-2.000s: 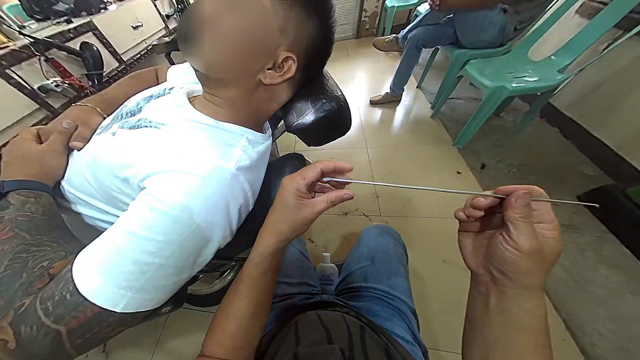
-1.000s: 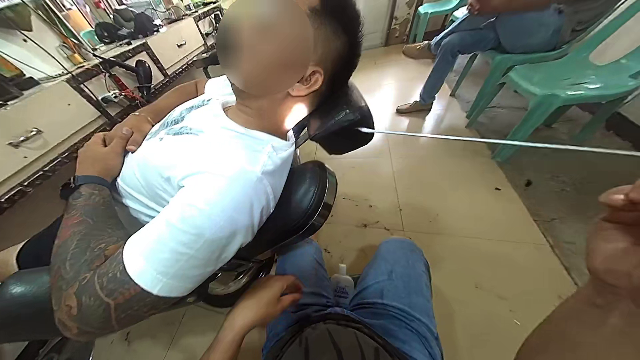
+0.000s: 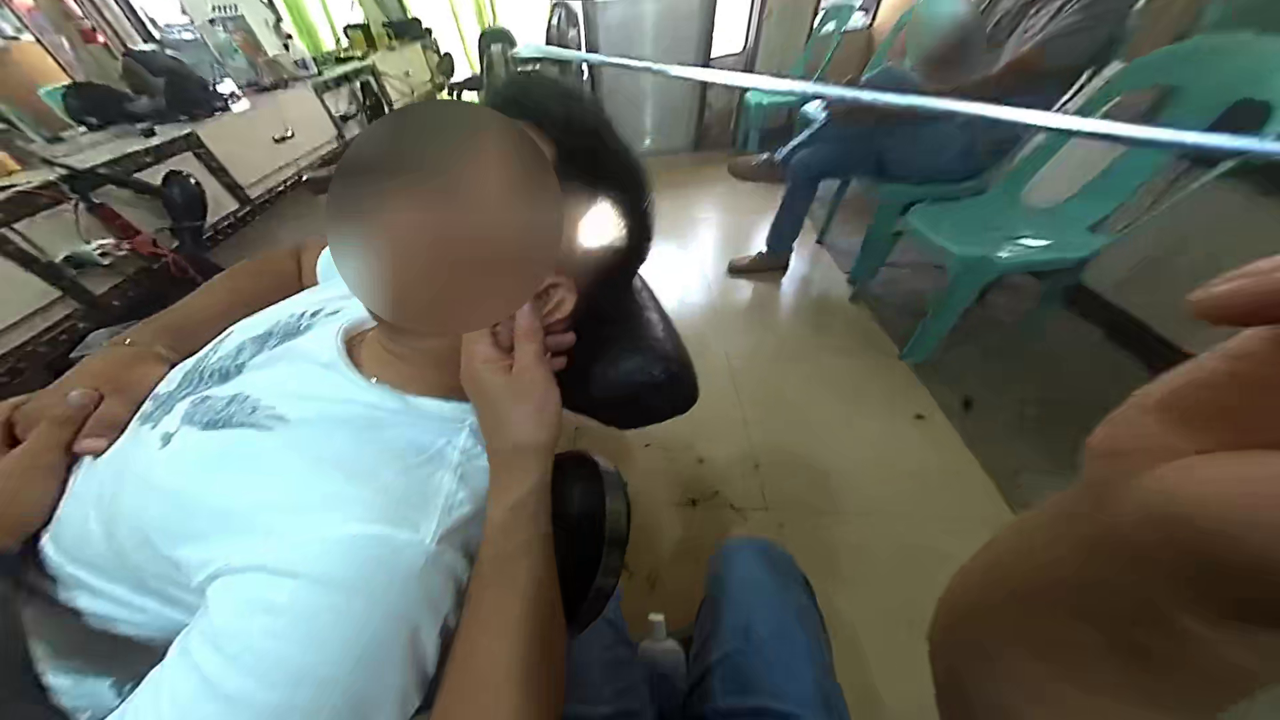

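My left hand [image 3: 515,380] pinches the earlobe of a person [image 3: 250,480] in a white T-shirt, who leans back in a chair with a black headrest [image 3: 625,360]. A spot of light falls on the hair above the ear. My right hand [image 3: 1190,480] is large and close at the right edge, partly cut off by the frame. A thin metal rod [image 3: 900,97] crosses the top of the view from the right edge, near that hand. Its far end shows above the reclining person's head. The fingertips that would hold the rod are out of view.
A black padded armrest [image 3: 590,540] stands beside my left forearm. Green plastic chairs [image 3: 1010,235] are at the right, with a seated person [image 3: 890,130] in jeans. A counter with drawers [image 3: 265,135] runs along the left. A bottle [image 3: 660,650] stands between my knees.
My left hand has moved from my lap to the person's ear and taken hold of it. Two seconds ago both hands held the rod; my right hand and the rod are now nearer the camera.
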